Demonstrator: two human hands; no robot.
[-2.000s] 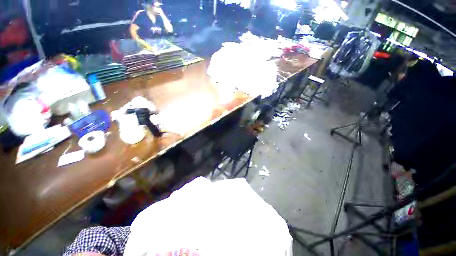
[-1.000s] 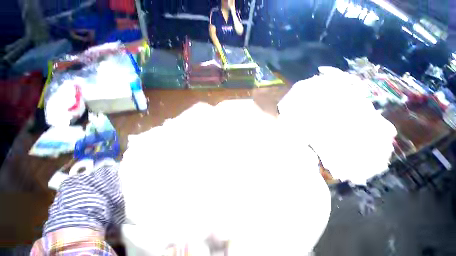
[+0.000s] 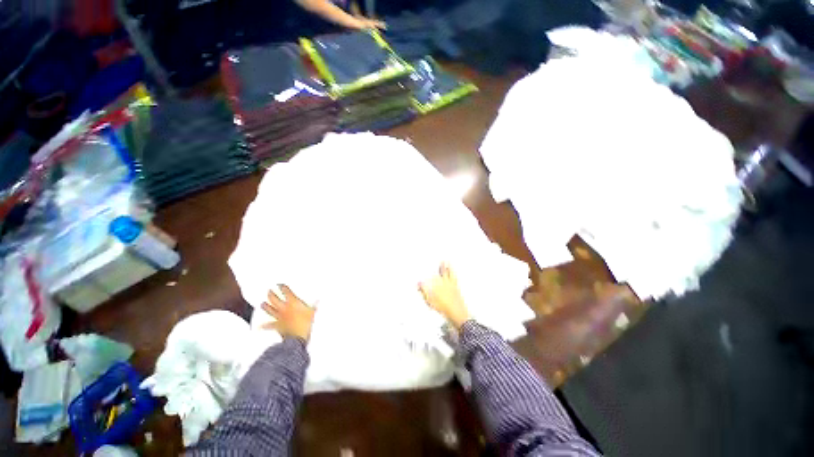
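Observation:
A large heap of overexposed white garments [image 3: 366, 223] lies on the brown table [image 3: 205, 236] in front of me. My left hand [image 3: 290, 312] rests flat on the near left part of the heap with its fingers spread. My right hand [image 3: 444, 294] lies on the near right part, with its fingers partly sunk against the cloth; I cannot tell if it pinches any. A second white heap [image 3: 616, 161] lies to the right. A small crumpled white cloth [image 3: 205, 357] lies left of my left sleeve.
Stacks of dark flat packs [image 3: 277, 80] with red and yellow-green edges stand at the back. A white box [image 3: 112, 268], plastic bags [image 3: 27, 308] and a blue basket [image 3: 112, 406] are at the left. Another person's forearm [image 3: 335, 12] reaches in at the top. Dark floor shows lower right.
The white heap held low in front of me is now on the table. Both hands are now visible on it. The view has shifted towards the table and tilted down.

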